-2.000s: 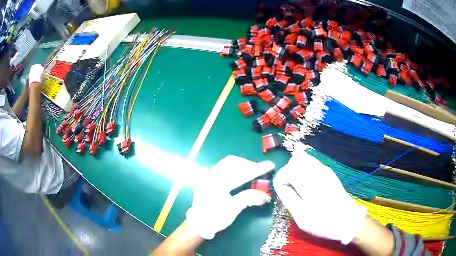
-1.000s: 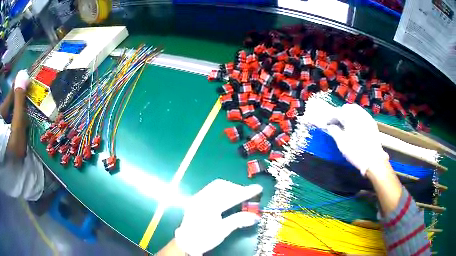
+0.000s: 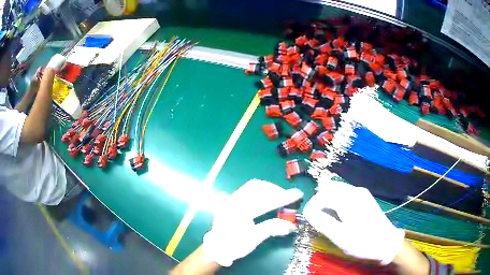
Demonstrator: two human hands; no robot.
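My left hand (image 3: pixel 250 223), in a white glove, holds a red and black connector housing (image 3: pixel 288 216) between thumb and fingers. My right hand (image 3: pixel 352 220), also gloved, is at the housing's right side with its fingertips pinched. A white wire (image 3: pixel 430 188) runs up and right from behind my right hand, over the bundles. A short pale length shows between the right fingertips and the housing; how far it is inserted cannot be told. Wire bundles lie at right: white (image 3: pixel 389 121), blue (image 3: pixel 387 150), black (image 3: pixel 370 174), yellow (image 3: pixel 451 255) and red (image 3: pixel 338 264).
Loose housings (image 3: pixel 317 80) are heaped at upper right. Tan dividers (image 3: pixel 440 176) separate the bundles. Finished pigtails (image 3: pixel 102 142) lie left of the yellow line (image 3: pixel 231 142). A neighbour's arm (image 3: pixel 38 110) reaches to a white tray (image 3: pixel 126 40) at upper left.
My right hand has come from the white bundle down to the housing, and a white wire now trails from it. My left hand still holds the housing. The view has shifted slightly.
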